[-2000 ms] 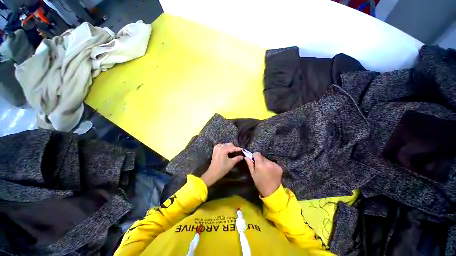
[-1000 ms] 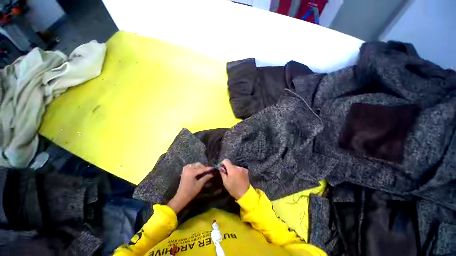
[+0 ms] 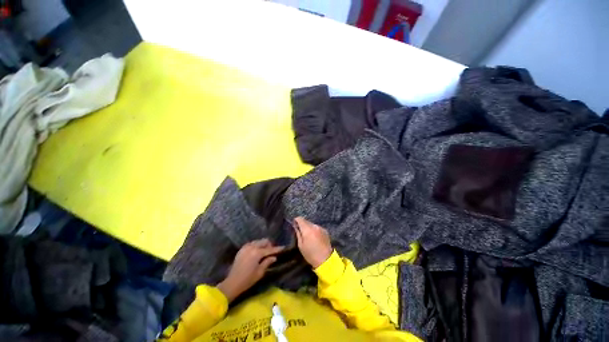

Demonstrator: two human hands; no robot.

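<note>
A speckled grey-brown tweed jacket [image 3: 350,190] with dark brown lining [image 3: 267,200] lies bunched in front of me. My left hand [image 3: 252,264] has its fingertips on a dark edge of the cloth. My right hand [image 3: 312,242] pinches the cloth a little farther right and higher. The cloth edge runs between both hands. No snips can be made out in the right hand at this moment.
More tweed jackets are heaped at the right [image 3: 561,194], one with a dark brown patch [image 3: 482,180]. A cream cloth [image 3: 50,110] lies on the yellow table [image 3: 173,133] at far left. Dark garments [image 3: 60,274] lie at lower left. A white raised edge [image 3: 267,43] runs behind.
The view has swung right, so everything sits farther left. The white glinting item at my right fingertips no longer shows. My hands have moved slightly apart along the cloth edge.
</note>
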